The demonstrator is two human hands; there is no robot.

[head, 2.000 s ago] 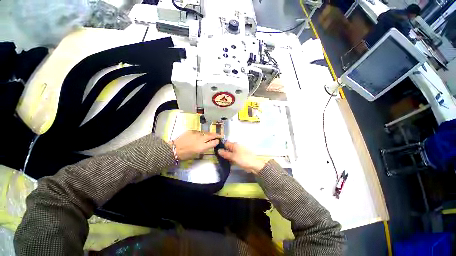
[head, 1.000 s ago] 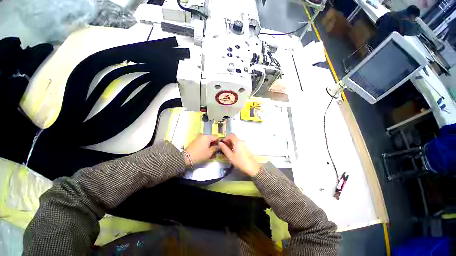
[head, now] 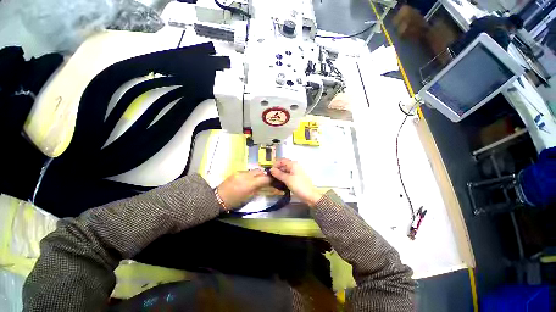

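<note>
My left hand and my right hand meet just in front of the yellow work clamp, below the sewing machine head. Both pinch the end of a black strip, which curves down from the fingers and back to the left under my left wrist. The fingers hide most of the held end. The needle area is small and partly hidden. The strip bundle lies fanned left of the machine.
A wide black fabric pile lies along the near edge over yellowish covering. Red-handled snips lie at right on the white table. A monitor stands beyond the right edge. Plastic bags are at upper left. A person in dark clothing is at far right.
The hands came together at the strip's end in front of the clamp, and the strip's hanging loop changed shape. Since one second ago, my left hand has shifted slightly down and left.
</note>
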